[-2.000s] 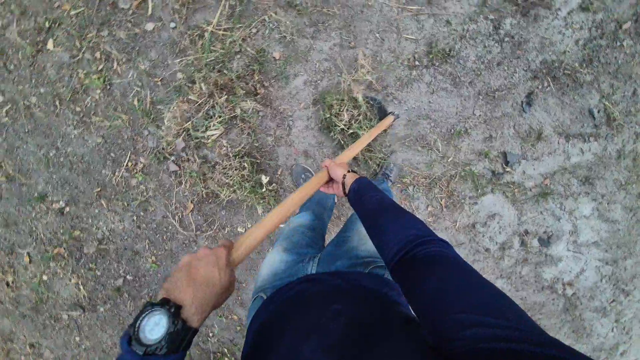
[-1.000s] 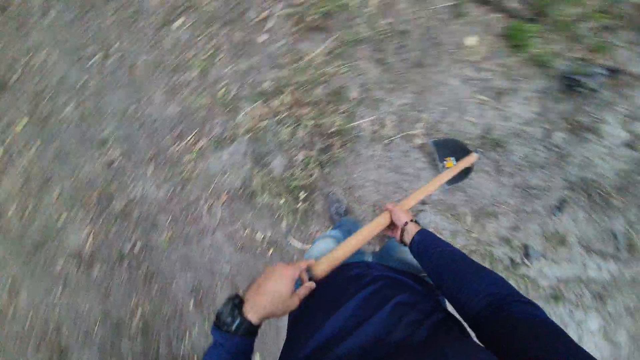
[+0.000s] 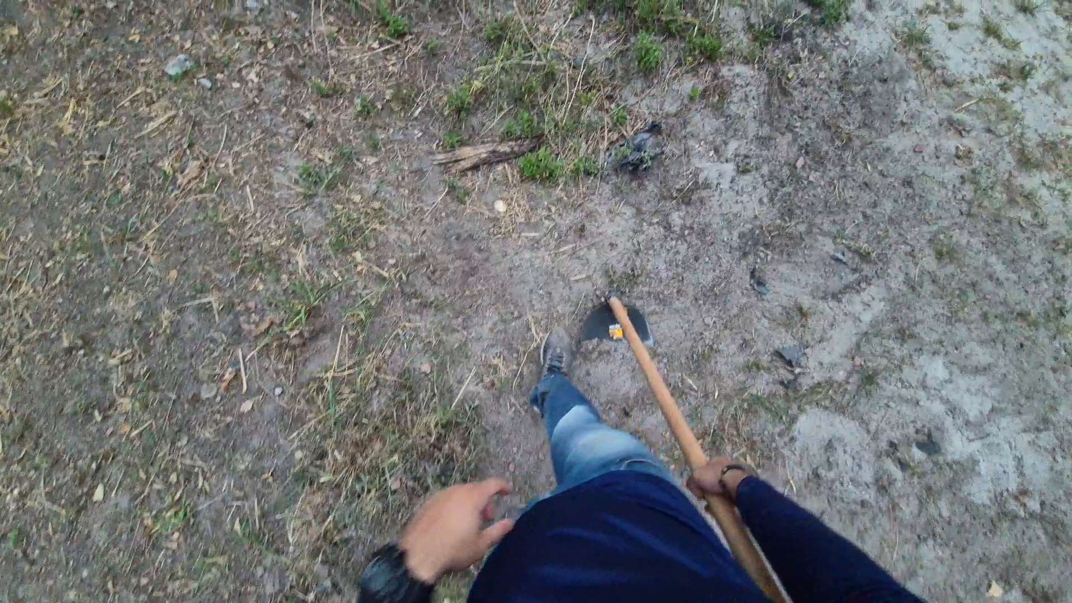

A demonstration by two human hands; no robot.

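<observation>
A hoe with a long wooden handle [image 3: 662, 394] runs from the lower right up to its dark metal blade [image 3: 600, 325], which bears a small yellow sticker. The blade is over the soil just right of my shoe [image 3: 556, 352]. My right hand [image 3: 713, 477], with a dark bracelet at the wrist, is closed around the handle. The handle's rear end passes beside my body and out of the frame. My left hand [image 3: 456, 526], with a black watch at the wrist, holds nothing and hovers left of my body, its fingers loosely apart.
A weathered piece of wood [image 3: 486, 156] lies beside low green weeds [image 3: 542, 164]. A dark crumpled scrap [image 3: 638, 151] is just right of them. Dry grass [image 3: 394, 444] covers ground left of my leg. Dark fragments [image 3: 789, 356] lie on pale soil at the right.
My left hand has let go of the handle. The hoe has swung from a slant across my body to my right side, still in my right hand. The view has shifted over the ground.
</observation>
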